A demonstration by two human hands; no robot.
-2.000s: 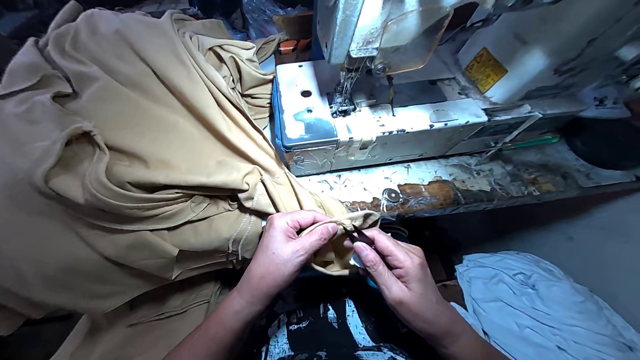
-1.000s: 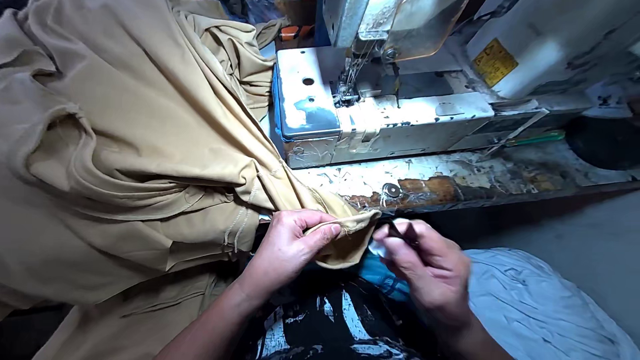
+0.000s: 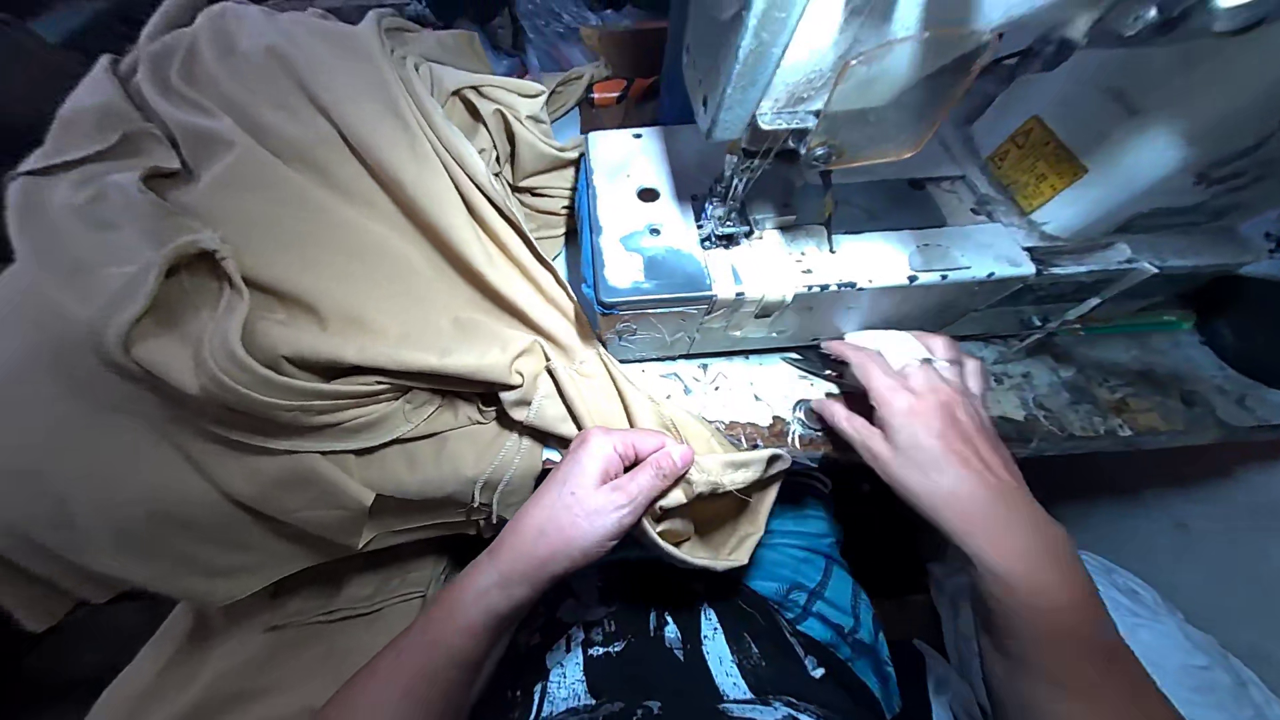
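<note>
Tan knit fabric (image 3: 380, 290) lies in a large heap at the left, its stitched end drawn over the table edge. My left hand (image 3: 610, 490) pinches that end near a seam, where a loose thread shows. Over the worn table edge, just in front of the sewing machine bed (image 3: 850, 300), is my right hand (image 3: 910, 400). Its thumb and fingers are around small dark thread snips (image 3: 825, 368), whose blades point left. Something pale, perhaps cloth or paper, shows behind the fingers. The machine's presser foot and needles (image 3: 728, 215) stand farther back, with no fabric under them.
An orange-handled tool (image 3: 620, 92) lies behind the machine bed at the left. A green stick-like thing (image 3: 1140, 323) rests on the table at the right. Pale cloth (image 3: 1180, 630) hangs at the lower right. The clear guard (image 3: 900, 100) juts out near the needles.
My right hand has moved away from the fabric end, up to the table edge by the machine, with the dark snips. My left hand still pinches the tan fabric.
</note>
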